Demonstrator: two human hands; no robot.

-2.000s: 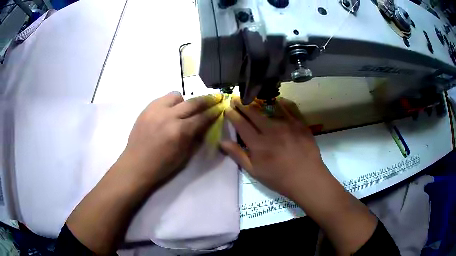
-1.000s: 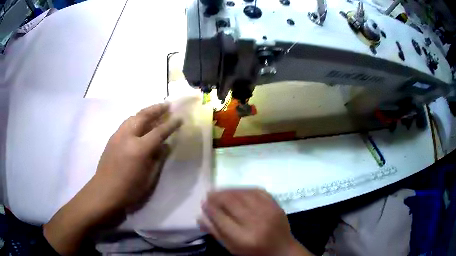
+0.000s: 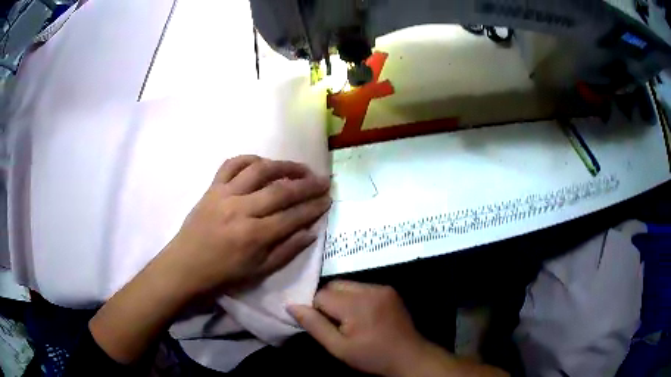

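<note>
The large pale pink fabric panel (image 3: 176, 154) lies over the table left of the needle and hangs over the front edge. Its straight right edge runs up to the presser foot (image 3: 318, 74), lit yellow. My left hand (image 3: 257, 221) lies flat on the panel near that edge, fingers pointing right. My right hand (image 3: 360, 320) is below the table's front edge and pinches the panel's right edge between thumb and fingers.
The sewing machine (image 3: 441, 18) spans the top. Red tape (image 3: 397, 132) crosses the bed right of the needle. A thin pen-like stick (image 3: 583, 149), a printed ruler scale (image 3: 471, 219) and dark looped handles (image 3: 494, 33) show. Waiting cut pieces (image 3: 581, 302) hang at lower right.
Both hands have moved from the needle towards me, down the fabric's right edge. The right hand has taken hold of the edge. The view has tilted down, so the machine sits higher.
</note>
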